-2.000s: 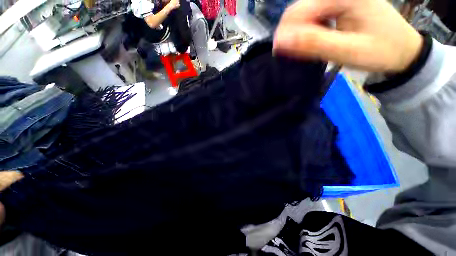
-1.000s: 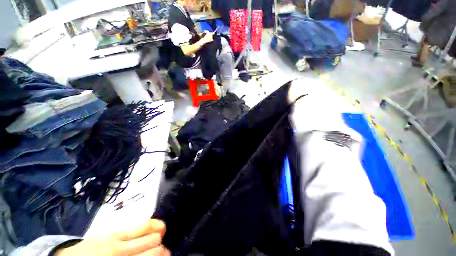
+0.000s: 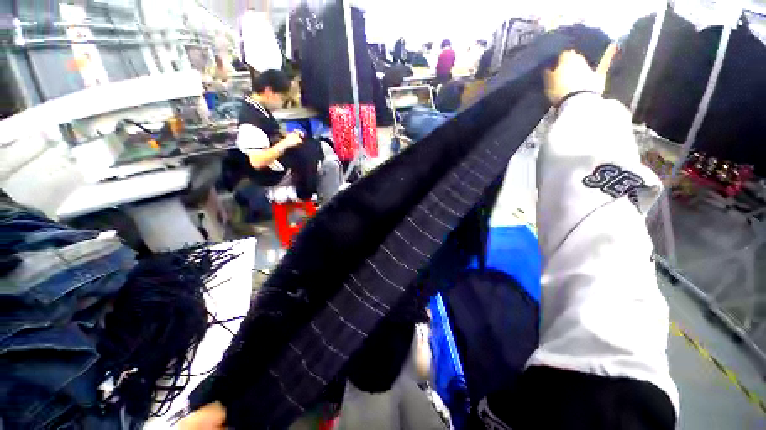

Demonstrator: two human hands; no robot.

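A black garment (image 3: pixel 336 252) is stretched diagonally between my two hands, from the lower left up to the upper right. Its wide waistband (image 3: pixel 378 277) shows several rows of pale dashed lines. My right hand (image 3: pixel 574 77) is raised at the arm's reach and grips the upper end. My left hand (image 3: pixel 204 417) is at the bottom edge, partly cut off, and holds the lower end. A bundle of black drawstrings (image 3: pixel 160 311) lies on the white table (image 3: pixel 231 290) at left.
A stack of blue denim garments (image 3: pixel 50 294) stands at far left. A blue crate (image 3: pixel 514 252) with black cloth inside is at right, partly behind the garment. A seated person (image 3: pixel 269 138) works beyond, on a red stool (image 3: pixel 290 220). Garment racks (image 3: pixel 704 84) stand at right.
My right arm has swung up and away, pulling the garment into a long taut diagonal. The pale-dashed band now shows. My left hand has moved lower and left. The view has tilted up.
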